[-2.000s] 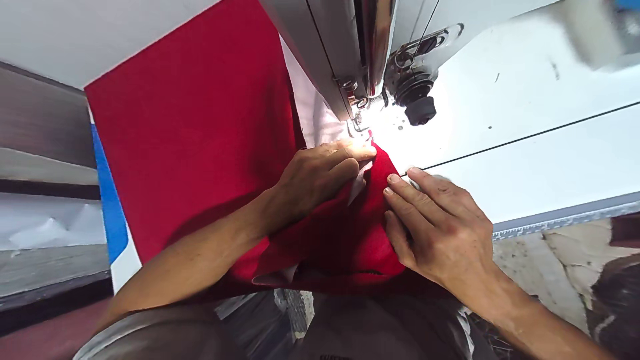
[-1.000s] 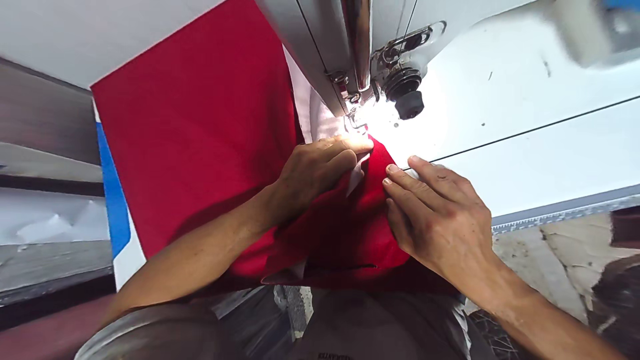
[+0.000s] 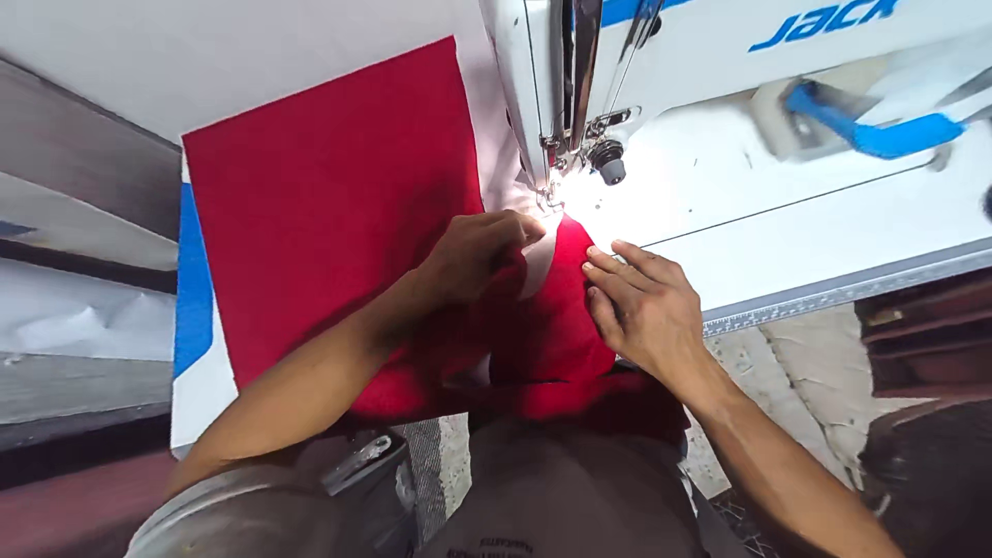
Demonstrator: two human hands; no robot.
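Note:
Under the lit presser foot (image 3: 552, 200) of a white Jack sewing machine (image 3: 535, 85) lies the tip of a red fabric piece (image 3: 570, 287) with a pale layer beside it. My left hand (image 3: 484, 252) pinches the pale fabric (image 3: 540, 267) with thumb and forefinger just in front of the foot. My right hand (image 3: 647, 302) rests nearly flat, fingertips on the right edge of the red piece, fingers slightly spread. A large red fabric panel (image 3: 333, 186) spreads to the left, beneath my left forearm.
A black tension knob (image 3: 612, 167) sits right of the needle. A blue part (image 3: 891, 136) lies farther right on the machine bed. A measuring scale (image 3: 852, 291) runs along the front edge. Stacked pale material (image 3: 85, 318) stands at far left.
My left hand has lifted slightly from the fabric, and more of the pale layer shows beside the red piece. My right hand stays on the red edge. The view has shifted.

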